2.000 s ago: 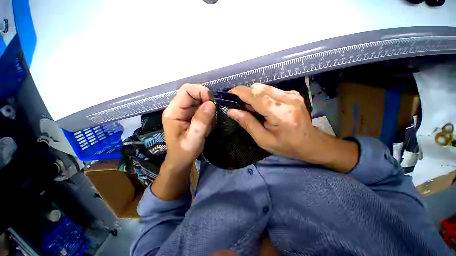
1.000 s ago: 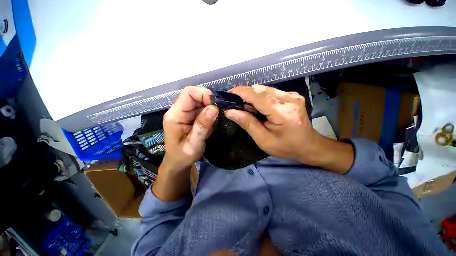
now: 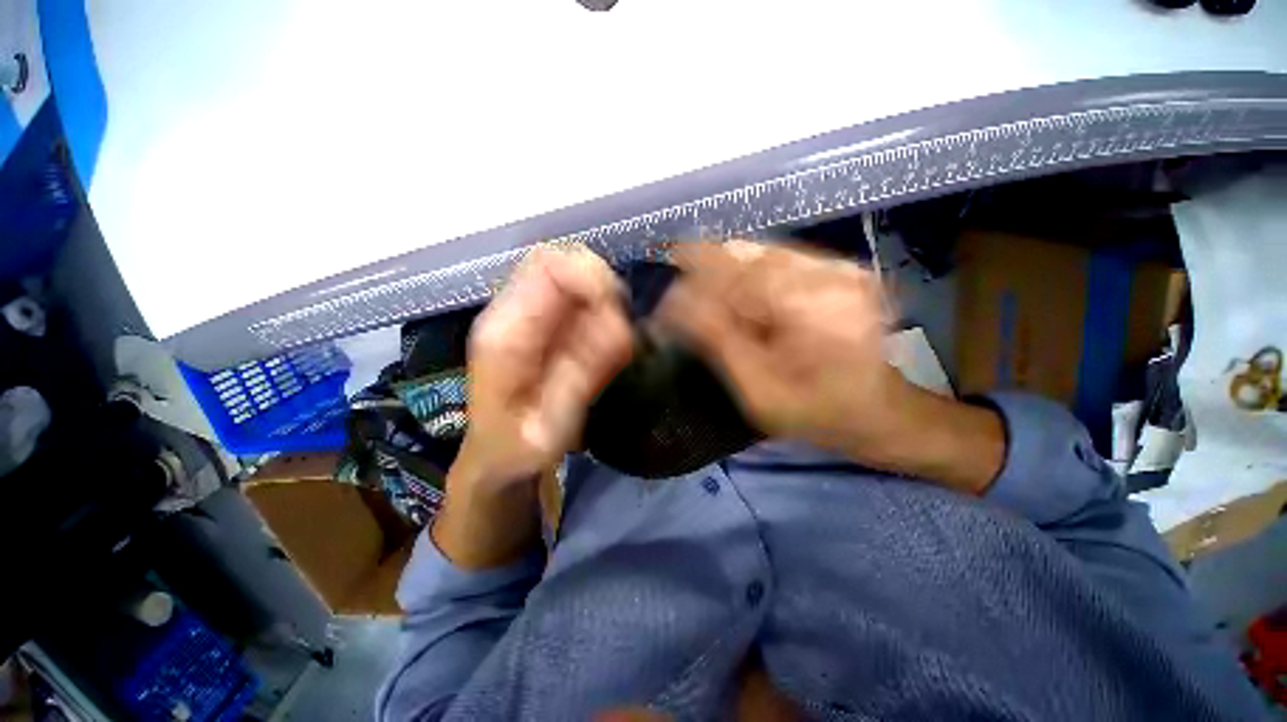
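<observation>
A dark olive-black garment piece (image 3: 661,423) hangs between my hands, in front of the table's ruled edge, its lower part rounded against my shirt. My left hand (image 3: 544,353) is blurred, with bent fingertips on the left side of the piece's upper edge. My right hand (image 3: 783,332) is also blurred, with its fingertips at the right side of the same edge. A dark navy-black fold shows between the fingertips. The exact grip points are smeared by motion.
The white table (image 3: 424,127) has a grey front edge with a printed ruler (image 3: 847,184). A blue perforated basket (image 3: 275,395), striped fabric (image 3: 409,437) and an open cardboard box (image 3: 325,529) are at left. Another box (image 3: 1023,317) and brass-coloured scissors (image 3: 1255,378) are at right.
Both hands have blurred with quick motion at nearly the same place. The fingertips have moved slightly apart along the dark upper edge. The lower part of the piece has hardly moved.
</observation>
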